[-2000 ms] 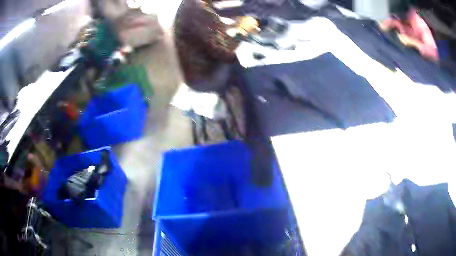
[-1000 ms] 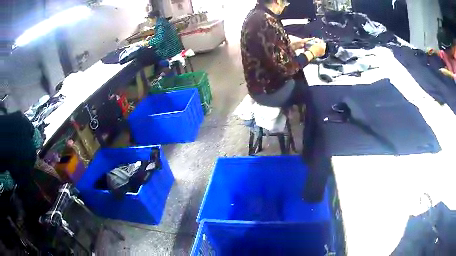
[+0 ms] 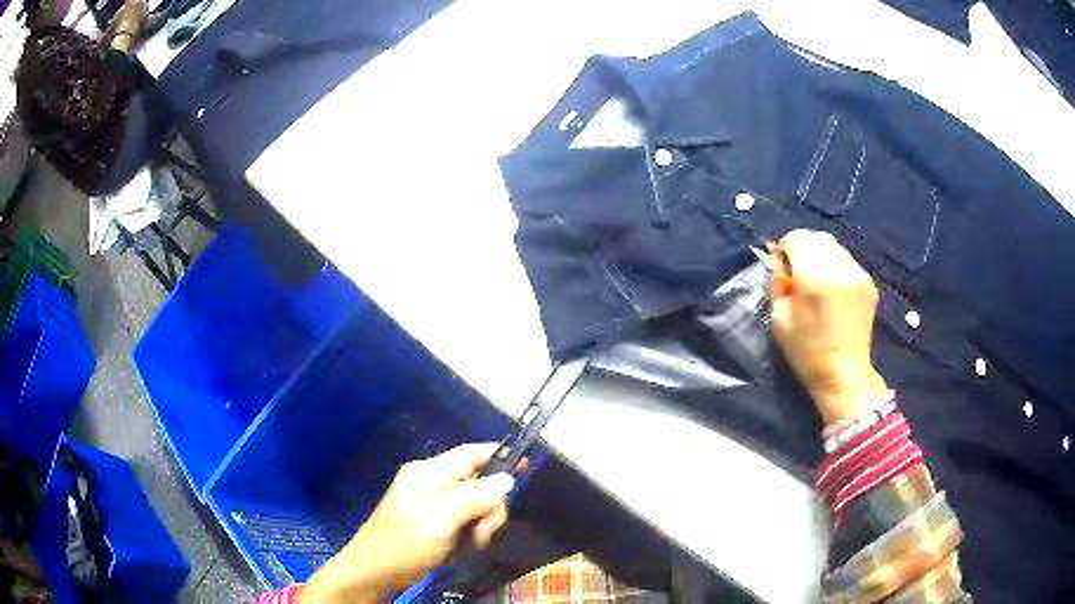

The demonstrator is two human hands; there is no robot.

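Observation:
A dark navy denim dress (image 3: 707, 94) lies on the white-topped table, its collar (image 3: 601, 94) at the upper left and silver-white buttons (image 3: 744, 202) running down to the right. My left hand (image 3: 442, 501), at the lower left beyond the table edge, is closed on a dark strip with a paler band, apparently the dress's edge, stretched up to the garment. My right hand (image 3: 819, 313) is closed on a raised fold beside the placket, where paler wrong side (image 3: 743, 316) shows. A small pointed glint shows at its fingertips; whether it is thread snips is unclear.
Large blue crates (image 3: 236, 354) stand against the table's left edge, with smaller blue crates (image 3: 112, 519) farther left. A person (image 3: 77, 106) is at the upper left beside more dark fabric (image 3: 271, 106). The table edge (image 3: 401, 342) runs diagonally between crates and dress.
The view has swung from the aisle and crates to the dress on the table. Both my hands have come into view, closed on the fabric. The crates and person now appear farther left.

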